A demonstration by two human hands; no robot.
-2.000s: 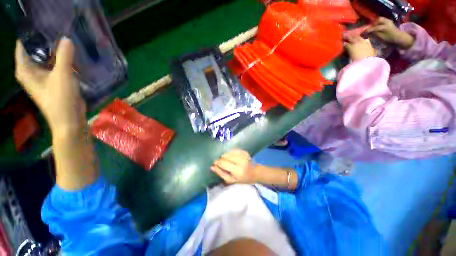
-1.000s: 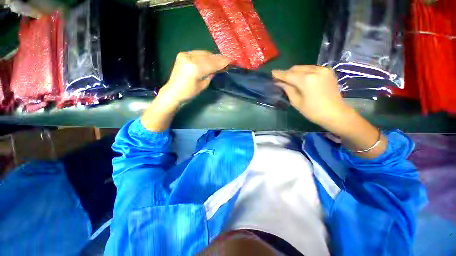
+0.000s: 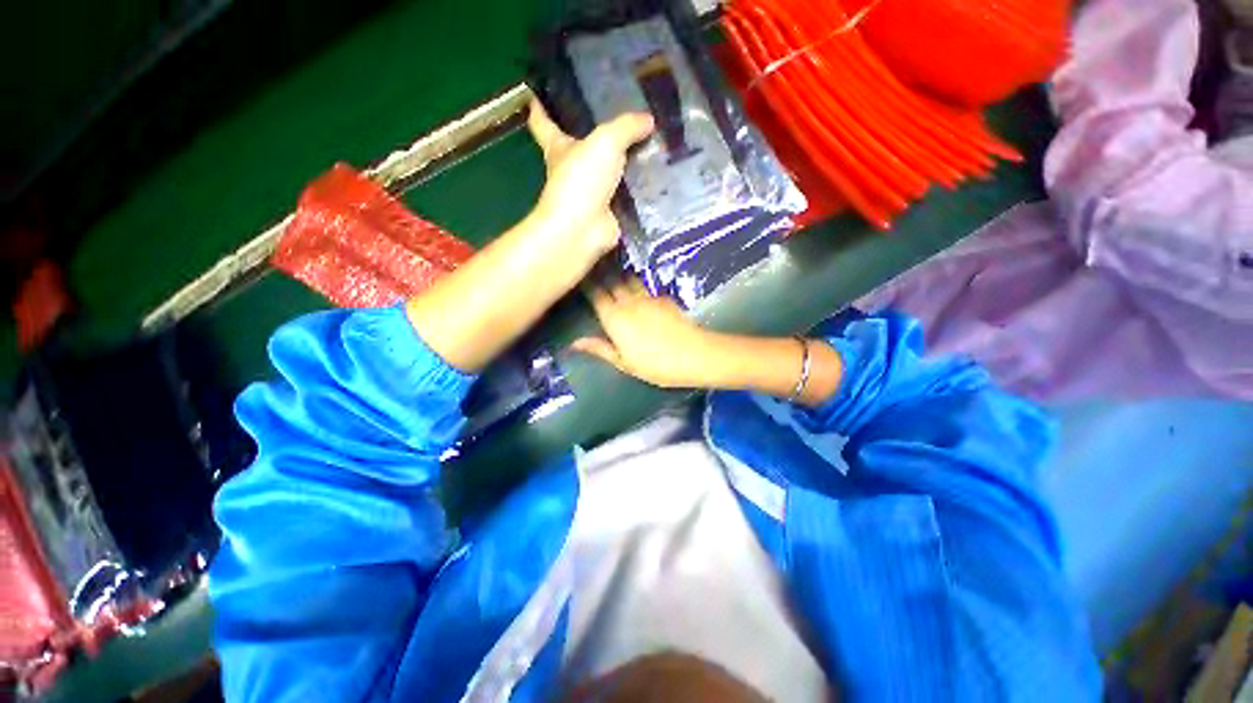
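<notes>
A stack of printed pouches (image 3: 683,165), black with a silvery printed face, lies on the green worktop at upper centre. My left hand (image 3: 584,172) is at the stack's left side, fingers spread, one fingertip on the top pouch. My right hand (image 3: 653,337), with a bracelet at the wrist, is just below the stack's lower left corner, thumb apart, fingertips partly hidden. Neither hand visibly grips anything. A red bubble bag (image 3: 360,245) lies left of my left forearm, partly covered by it. A dark shiny pouch (image 3: 547,385) shows on the worktop, mostly hidden under that forearm.
A banded bundle of red bags (image 3: 859,103) lies right of the stack. Dark pouches (image 3: 131,453) and a red pile (image 3: 25,563) are at far left. A beige rail (image 3: 227,284) borders the conveyor, which carries a red piece (image 3: 41,305). A person's lilac sleeve (image 3: 1134,137) is at right.
The view has turned right. Both hands have let go of the dark pouch they held between them and moved to the printed stack. A dark pouch now shows beneath my left forearm.
</notes>
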